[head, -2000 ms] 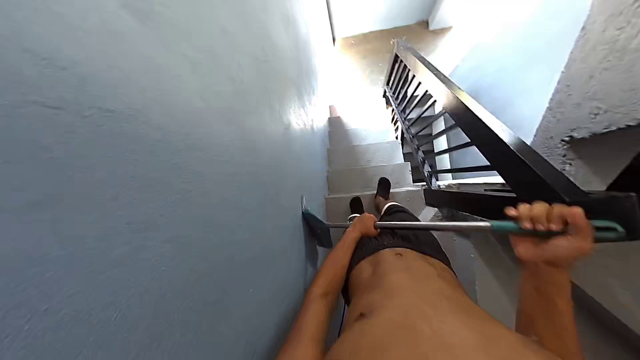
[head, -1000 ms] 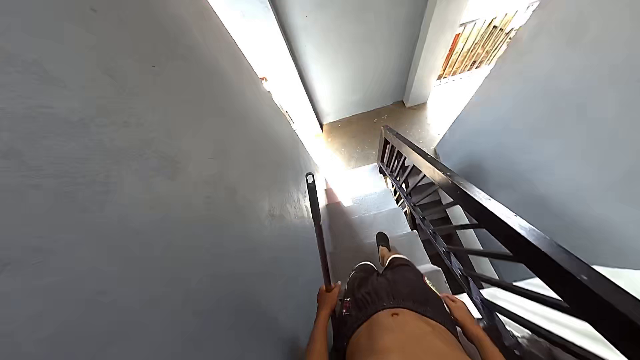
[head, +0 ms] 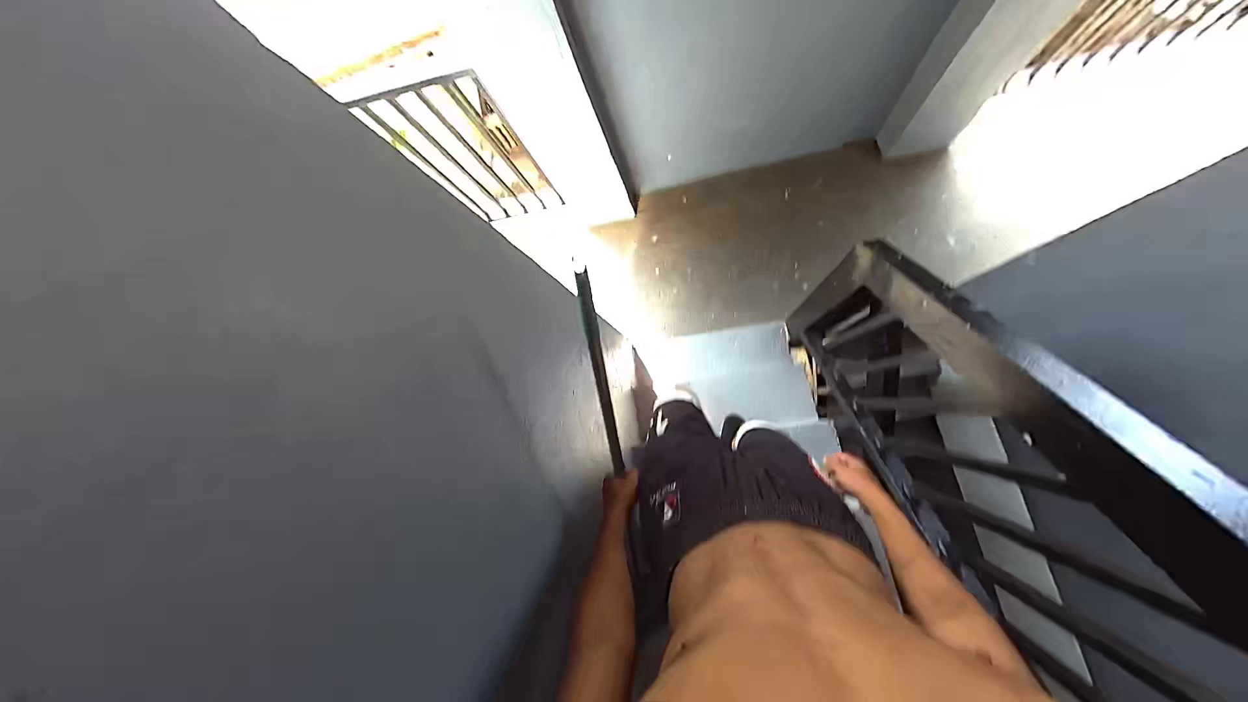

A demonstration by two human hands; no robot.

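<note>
My left hand [head: 620, 492] is closed around a long pole [head: 599, 366] at my left side, beside the grey wall. The pole points forward and up, with its far end near the wall's edge. Whatever is at its lower end is hidden behind my arm and leg. My right hand [head: 850, 474] hangs by my right thigh, close to the bars of the dark stair railing; whether its fingers are apart is hard to make out, and I see nothing in it.
Grey stair steps [head: 751, 390] lead to a landing [head: 751, 244] strewn with small bits. The dark metal railing [head: 1033, 380] runs along my right, a plain wall [head: 292, 390] along my left. A barred window [head: 458, 146] lies ahead on the left, and bright light falls on the landing.
Two seconds ago both hands held the pole across my body; my right hand has let go, and the pole now points forward in my left hand. The landing is nearer.
</note>
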